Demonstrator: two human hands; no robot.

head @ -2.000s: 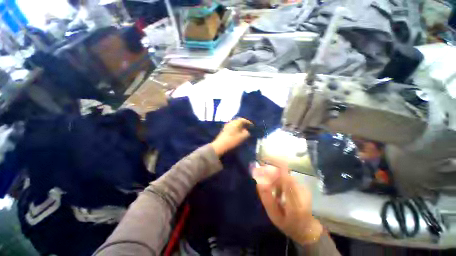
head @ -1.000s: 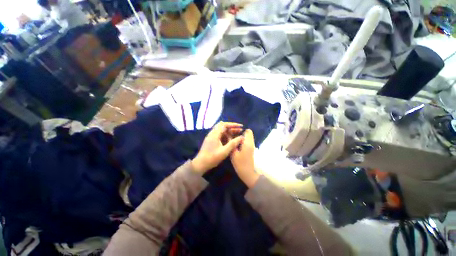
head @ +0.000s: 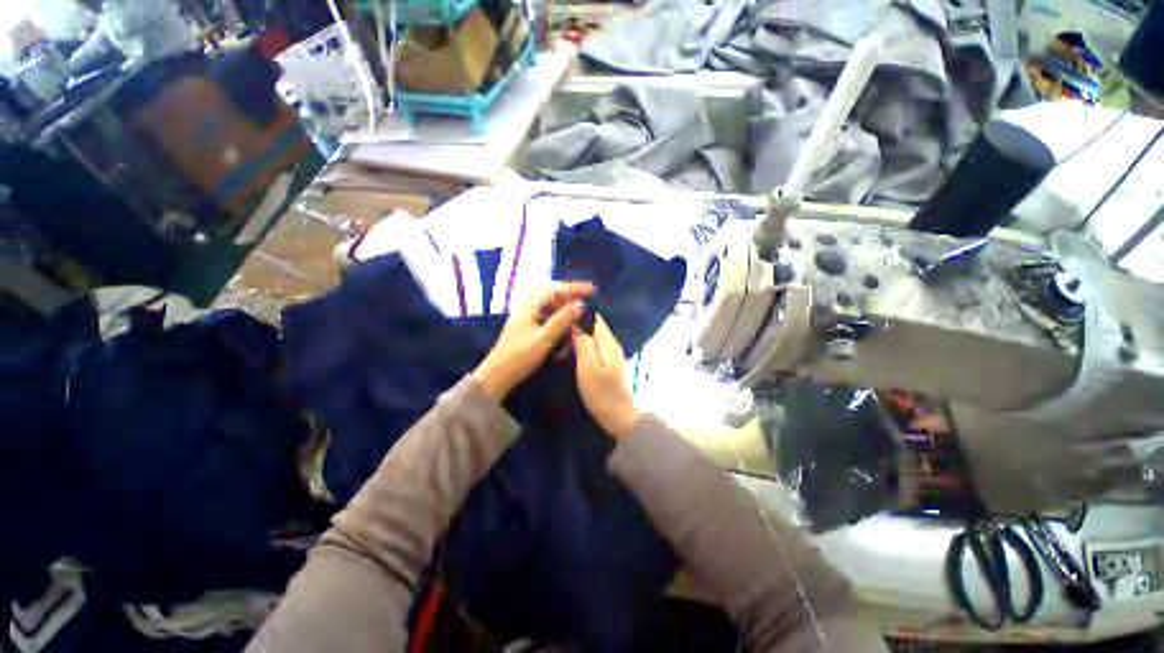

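A navy top (head: 396, 370) lies spread in front of me across the table edge. Its white collar with dark stripes (head: 517, 242) points to the back. My left hand (head: 521, 342) and my right hand (head: 605, 376) meet at the right part of the top, below the short sleeve (head: 619, 274). The fingers of both hands pinch the navy cloth between them. The exact spot they pinch is small and partly hidden by the fingers. A thin pale thread (head: 781, 549) hangs by my right forearm.
The sewing machine head (head: 894, 300) stands at right, its lamp lit. A plastic-wrapped dark packet (head: 836, 453), scissors (head: 993, 574) and a slim dark tool (head: 1062, 561) lie below it. A navy garment pile (head: 179, 434) is at left. Grey cloth (head: 817, 115) is heaped behind.
My right hand, open and raised at right two seconds ago, has joined my left hand at the navy cloth. Since one second ago both hands remain together, and the camera view has shifted slightly.
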